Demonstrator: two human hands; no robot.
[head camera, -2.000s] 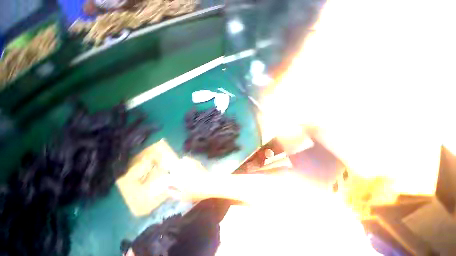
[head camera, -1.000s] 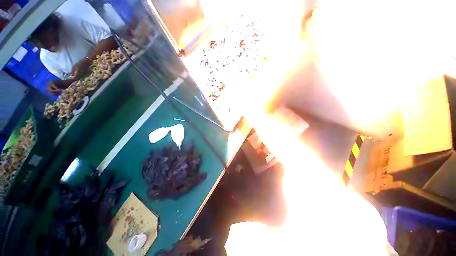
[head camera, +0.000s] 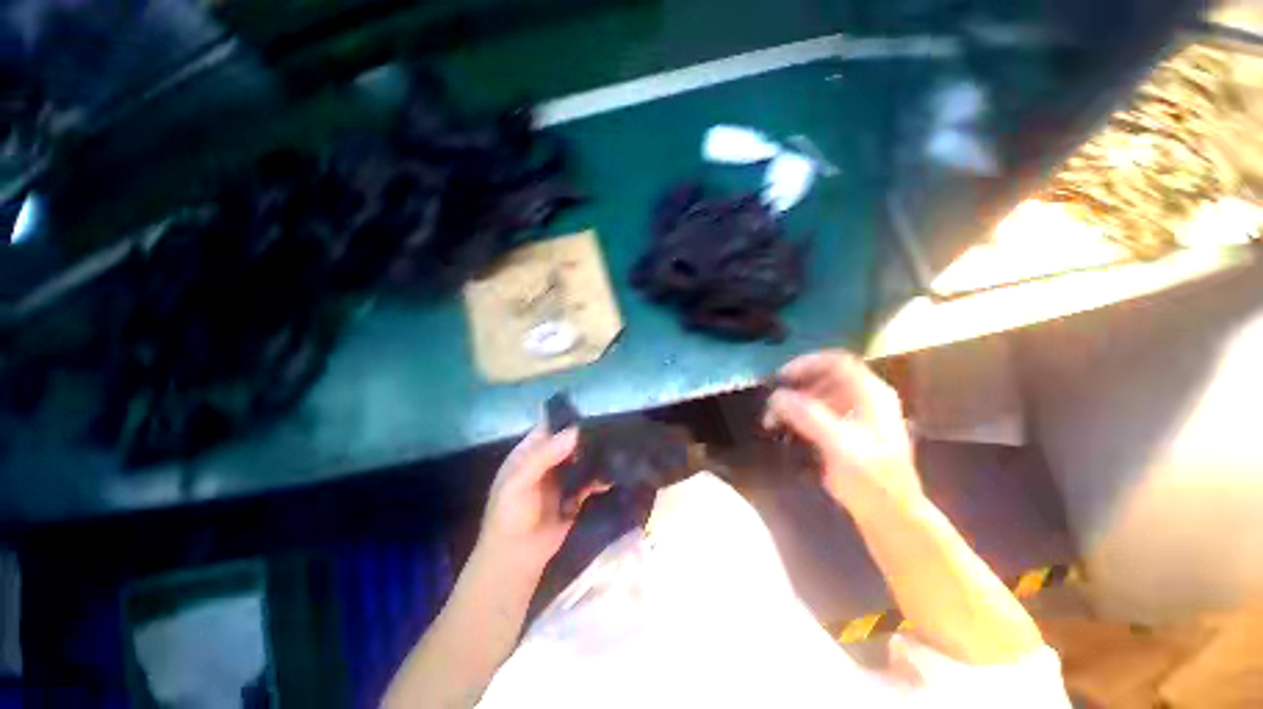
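Observation:
My left hand (head camera: 538, 485) is closed on a black rubber part (head camera: 626, 454) just in front of the bench edge, over my lap. My right hand (head camera: 834, 413) is to its right, apart from it, with thumb and fingers pinched on a small dark piece (head camera: 780, 402), too blurred to name. A cardboard pad (head camera: 504, 333) lies on the green bench with brown specks and a pale ring (head camera: 550, 337) on it. A round bunch of black parts (head camera: 723, 261) lies to its right.
A large heap of black parts (head camera: 263, 291) covers the left of the green bench. Two white bottles (head camera: 740, 144) lie behind the bunch. A golden heap (head camera: 1170, 159) is at the upper right. Blue crates and a pale-lined container (head camera: 205, 651) are at the lower left.
The view has swung, so the bench now lies across the middle. Both hands now show clearly over my lap, the left with the black part. The glare over my right arm has shrunk.

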